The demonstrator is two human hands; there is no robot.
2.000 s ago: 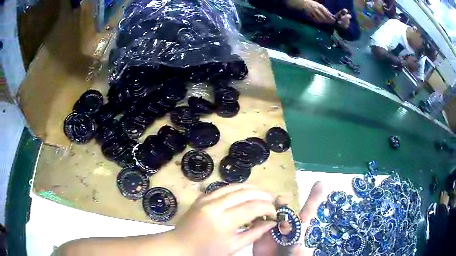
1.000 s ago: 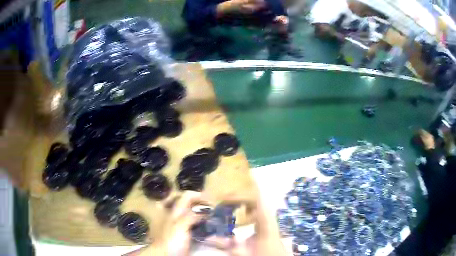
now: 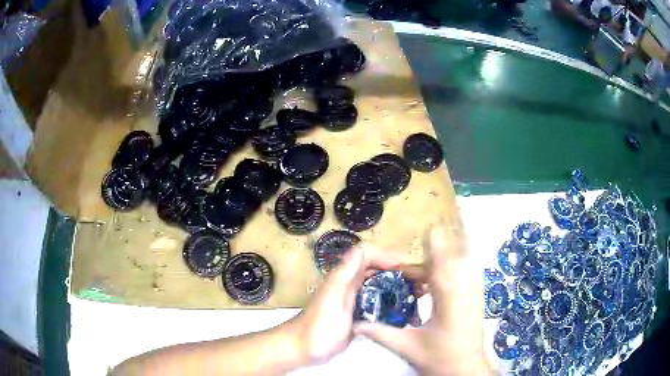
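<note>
My left hand [image 3: 328,317] and my right hand [image 3: 441,323] are together at the bottom centre, both gripping a round joined unit [image 3: 386,299]. Its blue and silver inside faces up, with a dark rim around it. The fingers cover parts of its edge. Many black housings [image 3: 300,210] lie loose on the tan cardboard sheet [image 3: 147,257], some overlapping in a pile. A tangled heap of blue-and-silver inserts [image 3: 558,307] lies on the white work surface [image 3: 184,334] at the right.
A shiny clear bag [image 3: 250,37] full of black housings stands at the upper left. Upright brown cardboard [image 3: 73,51] is at the far left. The green conveyor belt [image 3: 514,125] runs beyond the cardboard, with a small dark piece [image 3: 632,142] on it.
The view has shifted and steadied. Earlier my hands held a ring-shaped insert edge-on; now both hands close around the unit with its blue side up. Other people's hands at the top have left view.
</note>
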